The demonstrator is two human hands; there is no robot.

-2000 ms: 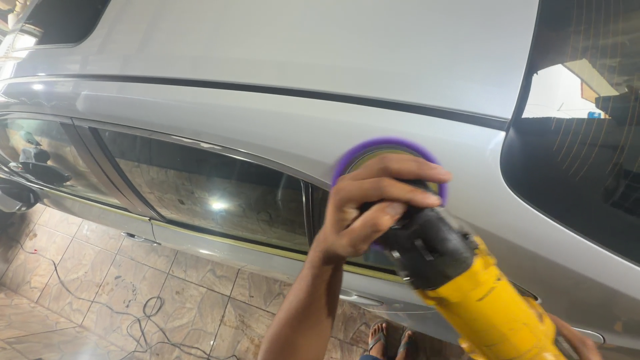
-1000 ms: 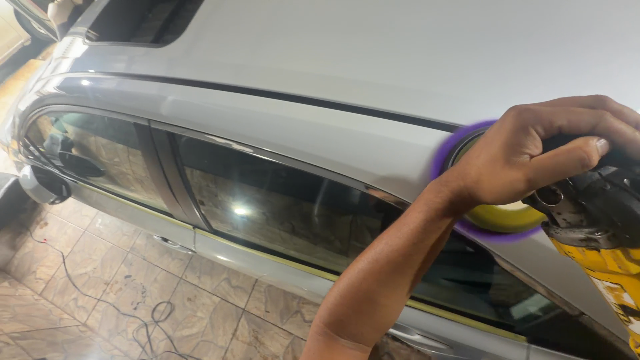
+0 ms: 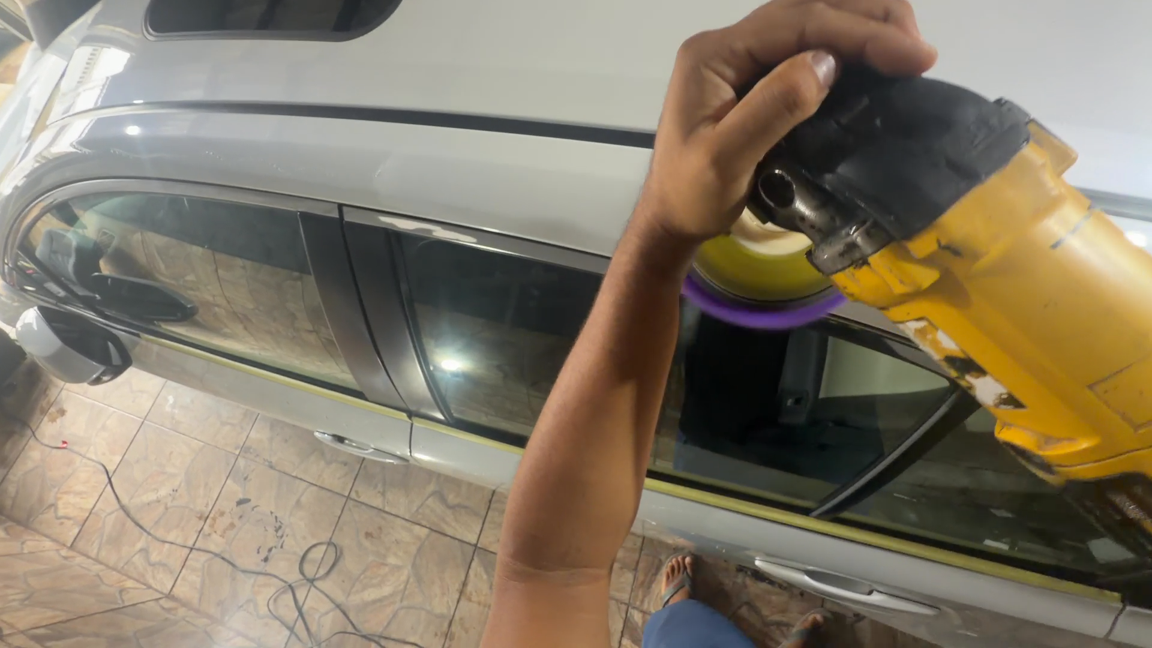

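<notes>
My left hand (image 3: 765,108) is closed over the black head of a yellow rotary polisher (image 3: 1035,297), at the upper right. Below the head shows the polisher's yellow backing plate with a purple-edged pad (image 3: 765,315), partly hidden by my wrist. The pad is over the edge of the silver car's roof (image 3: 504,171), above the side windows; whether it touches is hidden. The polisher's body slants down to the right edge. My right hand is out of view.
Yellowish masking tape (image 3: 810,517) runs along the base of the side windows (image 3: 504,333). A side mirror (image 3: 72,346) juts out at left. A thin cable (image 3: 171,540) lies looped on the tiled floor (image 3: 405,513). Two sandaled feet show below the car door.
The polisher and my left hand have moved along the roof edge from where they were two seconds ago. The view has shifted. My right hand, partly visible then, is out of view.
</notes>
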